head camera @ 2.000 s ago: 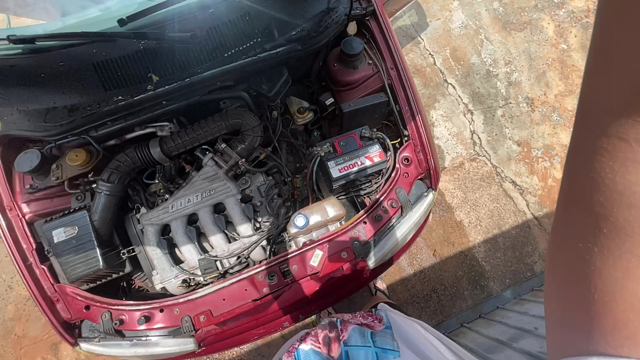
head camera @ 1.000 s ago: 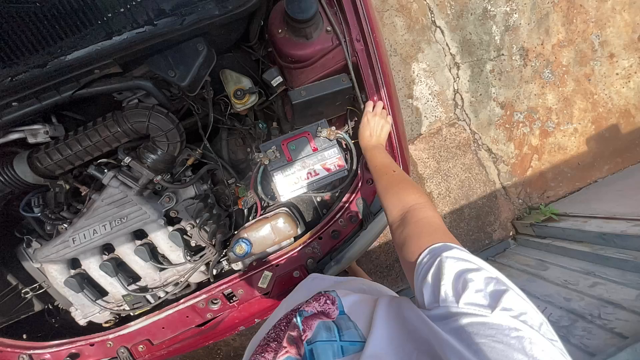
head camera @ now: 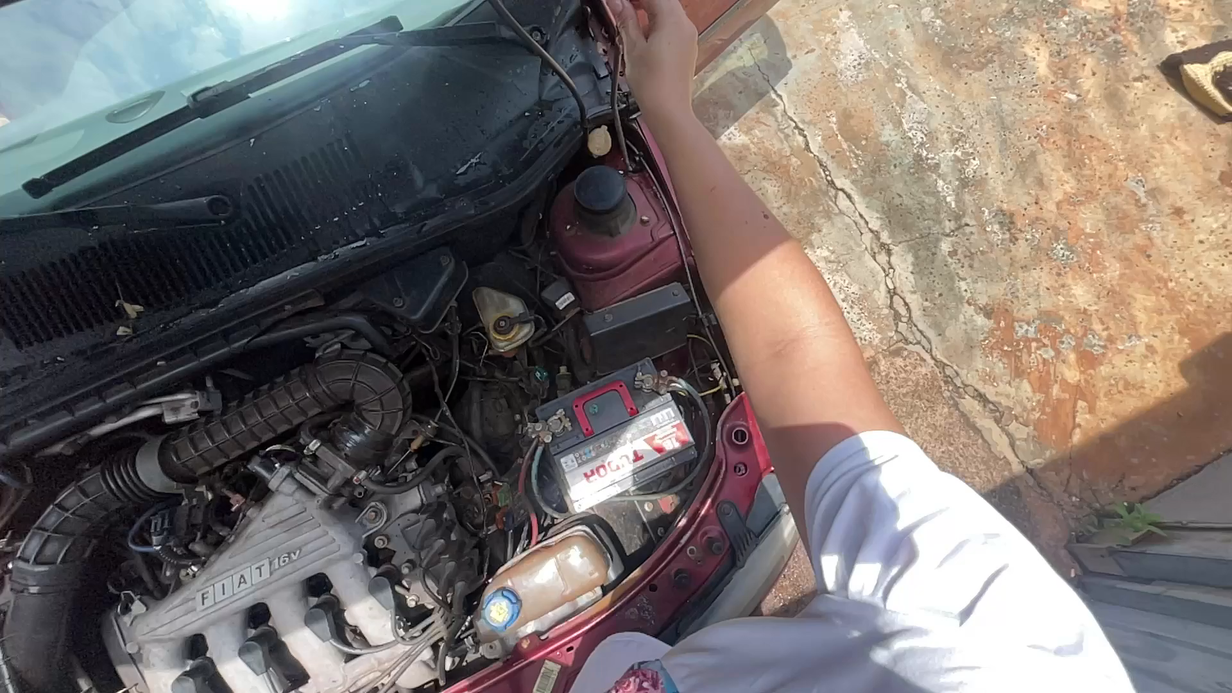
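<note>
My right hand [head camera: 658, 48] reaches to the rear corner of the car's engine bay, at the top edge of the view. Its fingers are partly cut off, beside the hood hinge area and a thin dark cable [head camera: 616, 96]; what it touches I cannot tell. My left hand is out of view. Below my forearm lie the strut tower [head camera: 616, 241] with its black cap, a Tudor car battery [head camera: 621, 448] with a red handle, and a coolant reservoir [head camera: 553, 582] with a blue cap. The Fiat 16V intake manifold [head camera: 255, 587] is at the lower left.
A ribbed black air intake hose [head camera: 260, 423] curves over the engine. Behind it are the black cowl [head camera: 385, 144], wiper arms and the windshield [head camera: 144, 38]. The red front panel [head camera: 587, 640] runs along the near edge. Cracked concrete [head camera: 962, 241] lies at the right, with grey slats at lower right.
My right hand has moved from the fender edge near the battery, along the car's side, to the rear corner by the windshield. The view has shifted toward the windshield.
</note>
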